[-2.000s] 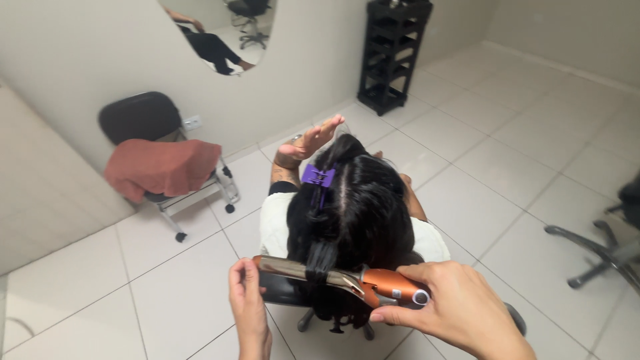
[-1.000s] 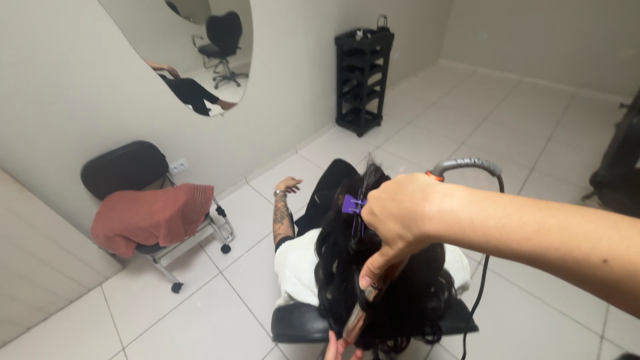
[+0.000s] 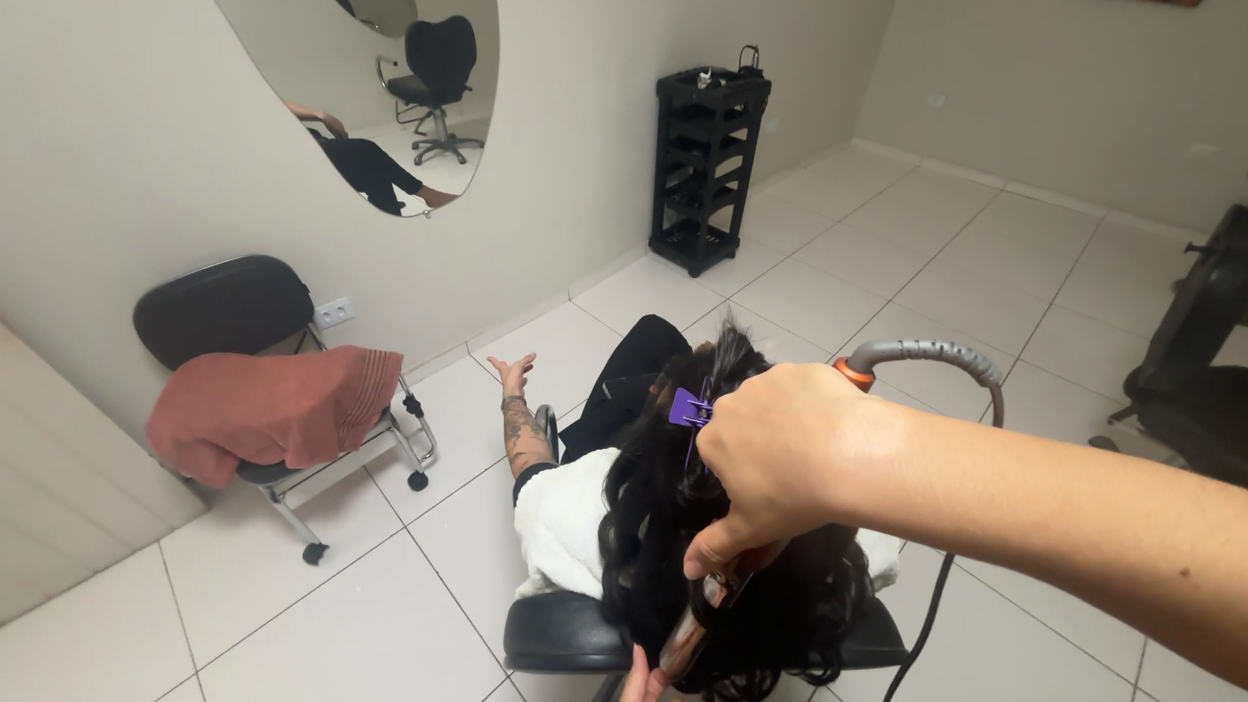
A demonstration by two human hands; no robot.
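Note:
My right hand is closed around the orange handle of a hair curling iron, whose metal barrel points down toward the lower left. Dark hair lies about the barrel. At the bottom edge my left hand shows only its fingertips, beside the barrel's tip; whether they hold a strand is hidden. The seated person's long dark wavy hair hangs down the back over a white towel. A purple hair clip sits in the hair near the crown, just left of my right hand.
A black salon chair back is behind the seated person, whose tattooed forearm extends left. The iron's cord hangs at right. A folding chair with a reddish towel, a wall mirror and a black shelf trolley stand beyond.
Since two seconds ago, the iron has turned from level across the hair to steeply downward, with my right hand now over the head. The seated person's raised hand has lowered. The view has shifted.

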